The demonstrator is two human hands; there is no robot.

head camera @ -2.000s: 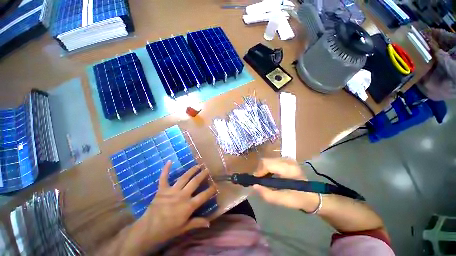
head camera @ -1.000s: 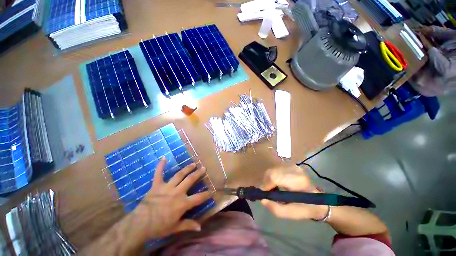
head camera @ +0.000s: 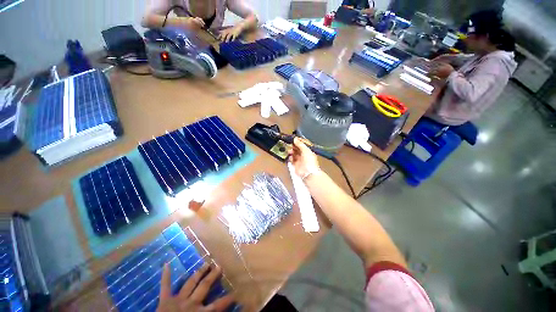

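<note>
The blue solar cell panel [head camera: 160, 263] with thin silvery lines lies flat on the table at the bottom left. My left hand [head camera: 192, 294] rests on its lower right part, fingers spread, partly cut off by the bottom edge. My right hand [head camera: 303, 159] is stretched forward to the black iron stand [head camera: 263, 138], fingers closed around the soldering iron's dark handle [head camera: 312, 145], its cord running off to the right. The iron's tip cannot be made out at the stand. A loose pile of short silver ribbon [head camera: 257, 207] lies between the panel and my right forearm.
Dark cell blocks [head camera: 113, 194] stand on a greenish sheet beyond the panel. A white strip [head camera: 303, 198] lies beside my right forearm. The grey round machine [head camera: 326, 122] stands right of the iron stand. One person [head camera: 478, 82] sits at right, another [head camera: 204, 15] across the table.
My right hand has moved forward with the soldering iron, from the panel's right side to the stand. The view has tilted up, showing people across the table. My left hand remains on the panel.
</note>
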